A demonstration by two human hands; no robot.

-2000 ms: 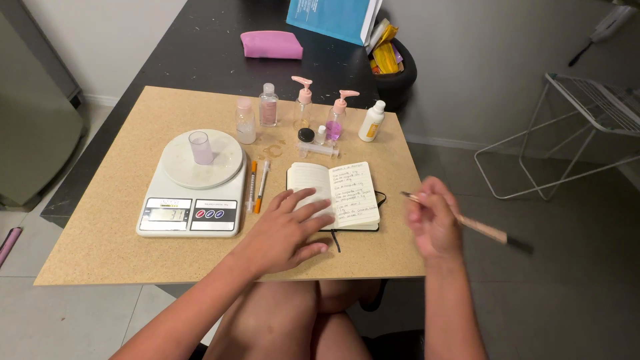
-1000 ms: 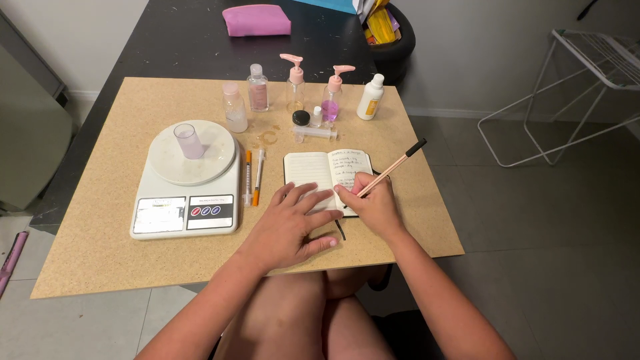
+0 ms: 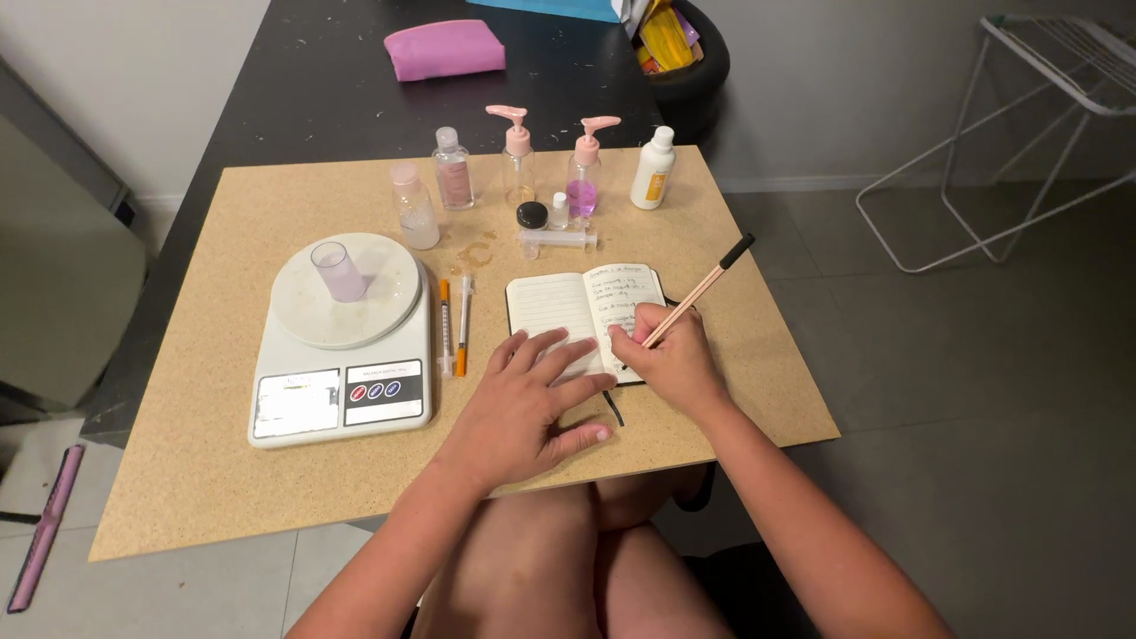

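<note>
An open notebook (image 3: 552,306) lies on the particle board, its right page bearing handwriting. My left hand (image 3: 532,399) rests spread over the lower left page, holding nothing. In my right hand (image 3: 674,359) is a pink-striped pen with a black end (image 3: 701,291), its tip down at the lower right page. Left of the notebook lie two thin syringes with orange caps (image 3: 445,327), (image 3: 463,327). Beside them stands a white digital kitchen scale (image 3: 342,390) with a small translucent cup (image 3: 341,273) on its round plate; glare hides the display.
Behind the notebook stand a pink-capped bottle (image 3: 415,213), a clear bottle (image 3: 454,177), two pump bottles (image 3: 518,169), (image 3: 583,173) and a white bottle (image 3: 653,173). A larger syringe (image 3: 559,239) and black lid (image 3: 532,215) lie nearer. A pink pouch (image 3: 445,51) sits on the black table (image 3: 311,89).
My right hand, right of the notebook two seconds ago, has come left onto its right page with the pen. The pen was turned round in the hand. My left hand has stayed on the notebook.
</note>
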